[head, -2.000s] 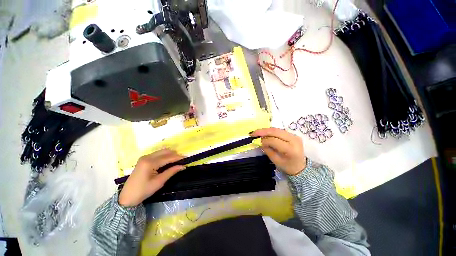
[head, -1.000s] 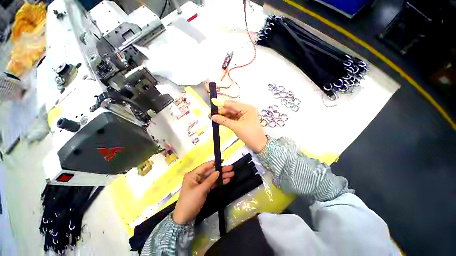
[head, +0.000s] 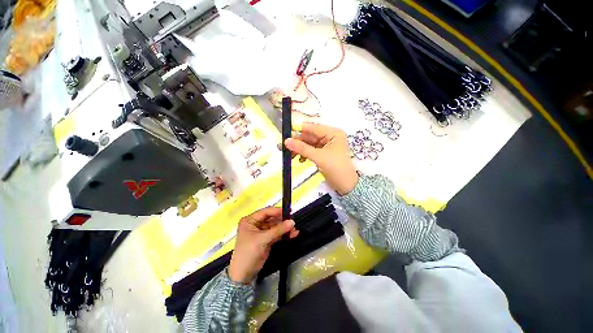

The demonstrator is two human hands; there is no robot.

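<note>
A long narrow black strap [head: 287, 177] stands nearly upright in the picture, in front of the machine's work plate. My left hand [head: 260, 239] pinches it at its lower middle. My right hand [head: 324, 151] pinches it higher up, leaving a short end above the fingers. A flat stack of black straps [head: 316, 224] lies near my body, partly behind my left hand and the held strap. Loose silver rings [head: 365, 144] lie in clusters beyond my right hand.
The sewing machine head [head: 138, 172] is at left, beside the yellow-edged work plate [head: 224, 207]. Ringed straps heap at lower left [head: 75, 270] and lie bundled at upper right [head: 416, 62]. A red cord [head: 329, 70] and white cloth [head: 237, 62] lie at the back.
The held strap has gone from lying across above the stack to nearly upright, with both hands still on it. The view has turned, so the machine shows further left.
</note>
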